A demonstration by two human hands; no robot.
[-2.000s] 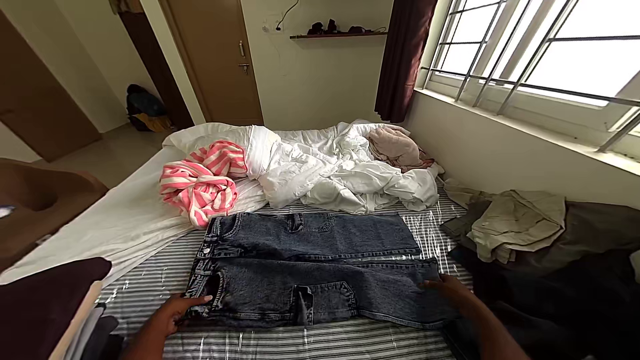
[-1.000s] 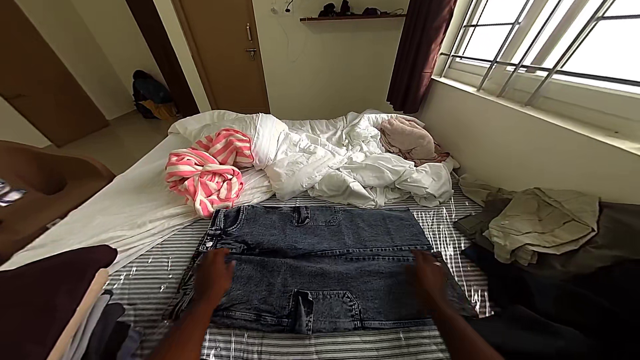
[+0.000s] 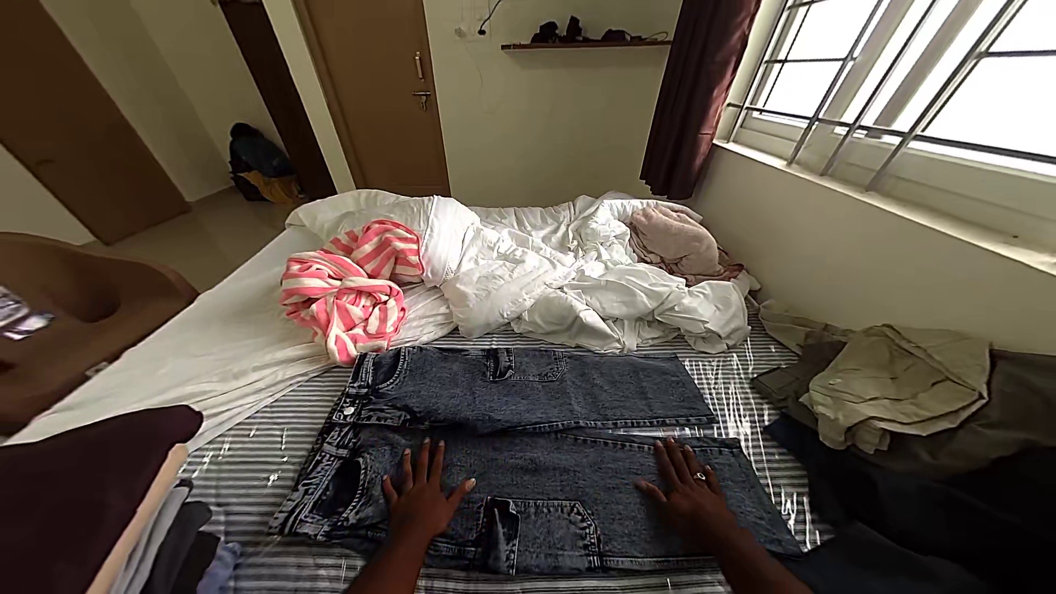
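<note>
A pair of dark blue denim jeans (image 3: pixel 627 396) with side pockets lies flat on a striped bedsheet (image 3: pixel 247 445), its waistband to the left and both legs stretching right. My left hand (image 3: pixel 425 495) rests palm down on the nearer leg, fingers spread, between the waistband and the side pocket. Farther right, my right hand (image 3: pixel 689 495), with a ring on one finger, presses flat on the same leg near its lower end. Neither hand grips anything.
A stack of folded clothes (image 3: pixel 99 487) stands at the lower left. Behind the jeans lie a pink-and-white striped cloth (image 3: pixel 355 289) and crumpled white bedding (image 3: pixel 569 280). Khaki garments (image 3: pixel 899 384) and dark ones are heaped at the right, below a barred window (image 3: pixel 874 91).
My hands held the jeans at the waistband and the leg end two seconds ago. They let go, moved inward, and now lie flat on the nearer leg.
</note>
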